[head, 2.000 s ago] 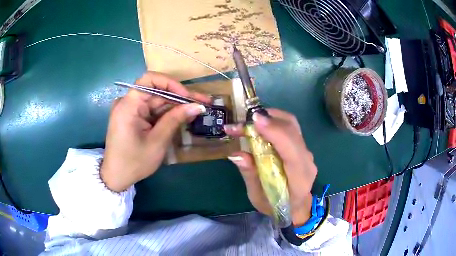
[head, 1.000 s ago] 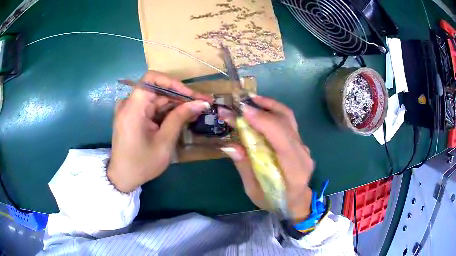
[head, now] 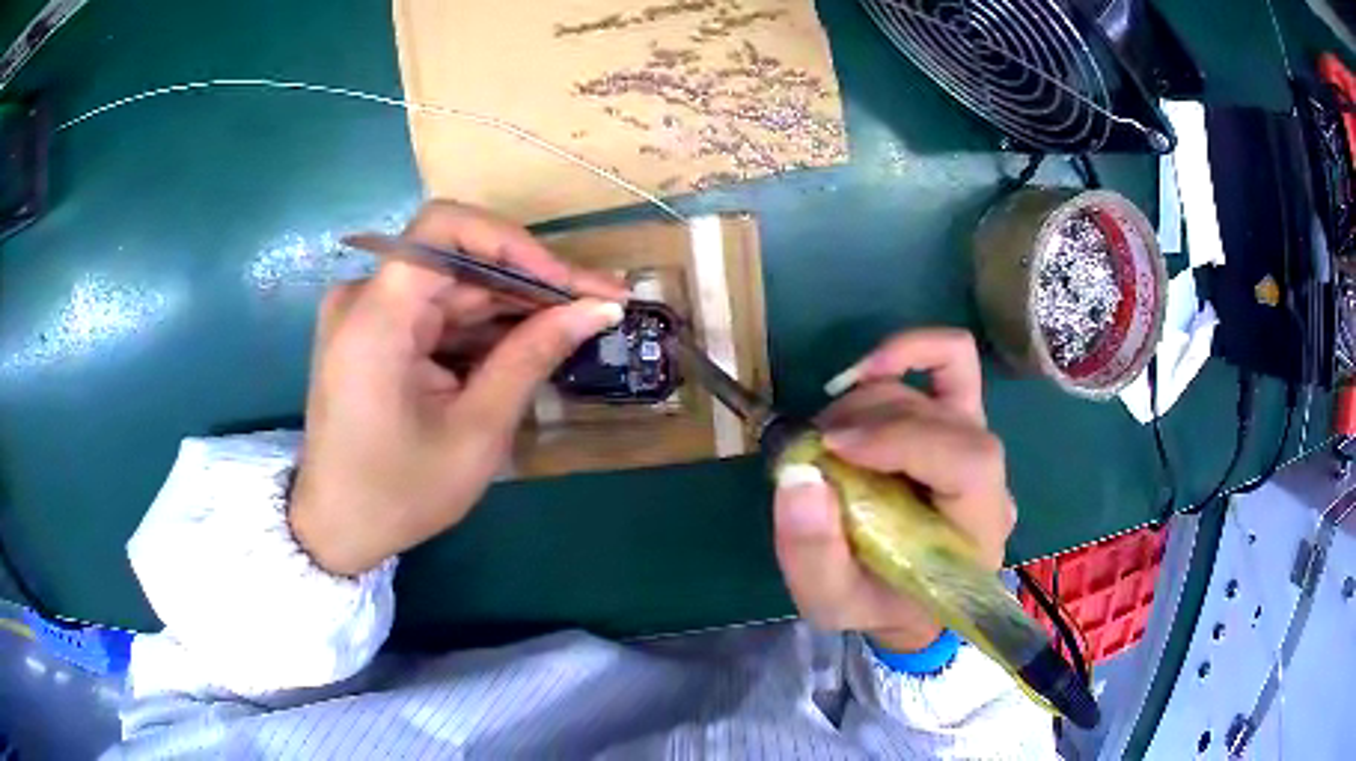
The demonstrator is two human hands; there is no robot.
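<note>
A dark watch housing [head: 613,361] with a circuit board inside lies on the brown holding fixture [head: 754,298], which has a pale tape strip. My left hand [head: 431,372] pinches dark tweezers [head: 473,268]; their tips are at the housing's upper edge, partly hidden by my fingers. My right hand [head: 900,483] grips the yellow taped handle of the soldering iron [head: 922,558]. The iron's tip points up and left and reaches the housing's right side; whether it touches cannot be told. A thin solder wire [head: 573,158] arches from the left to the fixture's top edge.
A tan sheet [head: 491,67] with rows of tiny brown bits lies behind the fixture. A round tub [head: 1078,290] of silvery shavings stands right, below a black fan [head: 1026,67]. White paper [head: 1182,350], cables and a dark holder [head: 1261,253] are at far right; a red crate [head: 1115,595] is lower right.
The iron has swung from pointing up past the fixture to its tip at the housing. My right hand has moved right and turned. My left hand stays nearly in place with the tweezers.
</note>
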